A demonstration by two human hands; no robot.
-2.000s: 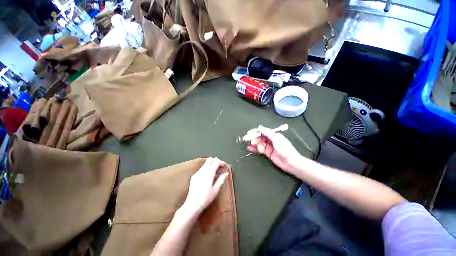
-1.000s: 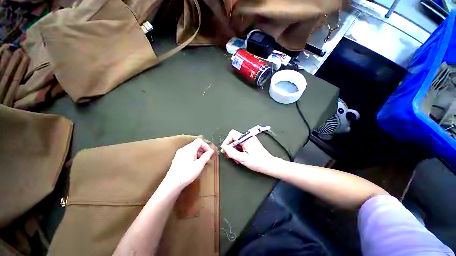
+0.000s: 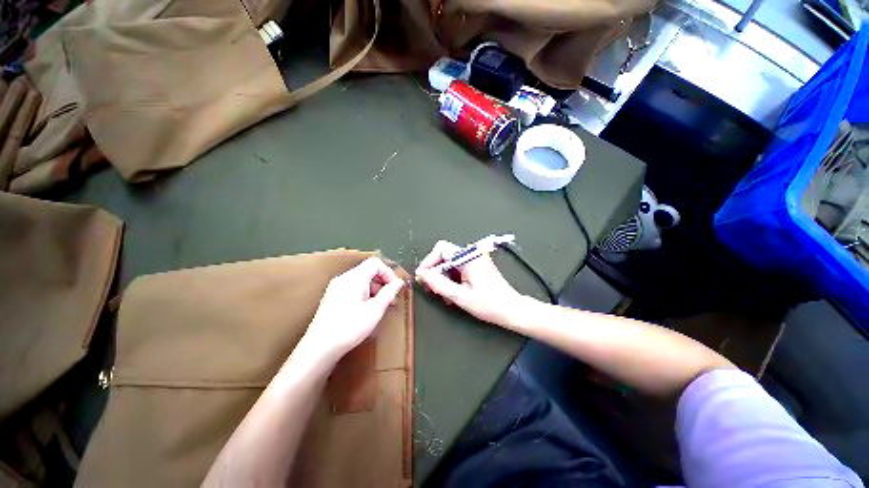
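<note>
A tan tote bag (image 3: 210,324) lies flat on the dark green table (image 3: 314,181), with a reddish-brown patch (image 3: 354,383) and reddish-brown trim along its right edge. My left hand (image 3: 354,300) pinches the bag's upper right corner between thumb and fingertips. My right hand (image 3: 467,284) holds a white pen-shaped tool (image 3: 476,251) like a pen, its fingertips beside the same corner. The tool's tip is too small to make out. Loose pale threads (image 3: 385,166) lie on the table.
A red can (image 3: 476,116) and a white tape roll (image 3: 548,158) lie at the back right, with a black cord running down. More tan bags (image 3: 176,86) are at the left and back. A blue crate (image 3: 796,191) and an animal-faced fan (image 3: 636,225) are at the right.
My right hand has come from away over the table to the bag's corner with the tool. My left hand has gone from resting flat to pinching the corner. The view has shifted.
</note>
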